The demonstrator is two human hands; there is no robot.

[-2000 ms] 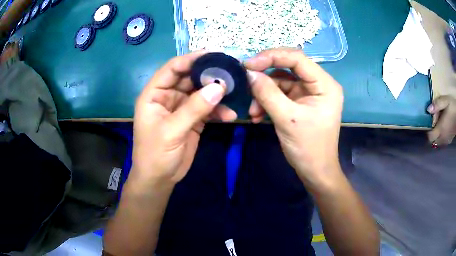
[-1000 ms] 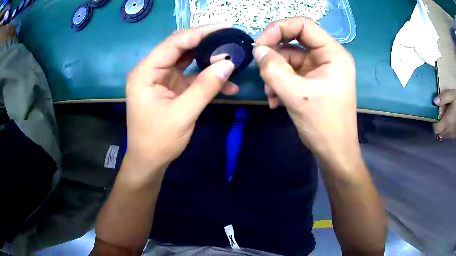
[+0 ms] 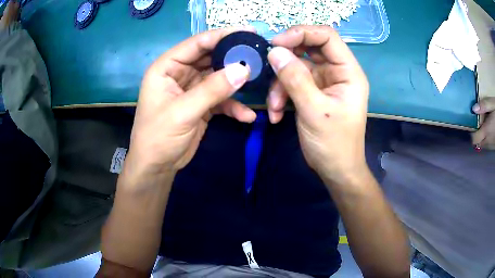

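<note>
A round black disc (image 3: 259,76) with a silver-grey centre and a small dark hole is held up over the bench's front edge. My left hand (image 3: 187,95) grips it from the left, thumb on the grey centre. My right hand (image 3: 317,89) is at the disc's right edge, thumb and index fingertip pinched on a tiny pale piece (image 3: 270,49), mostly hidden. A tiny light dot shows on the black ring. Behind the hands, a clear tray (image 3: 374,33) holds a loose heap of small pale pieces (image 3: 287,13).
Black discs (image 3: 87,13) with grey centres lie on the green bench (image 3: 108,65) at the upper left. A white sheet (image 3: 449,51) lies at the right beside tan cardboard (image 3: 488,70). Another person's hand (image 3: 484,122) is at the right edge, a sleeve (image 3: 27,108) at the left.
The right fingertips, apart from the disc a second ago, are now against its right edge. The disc's face has turned more towards me. The view has shifted, with the bench higher in frame.
</note>
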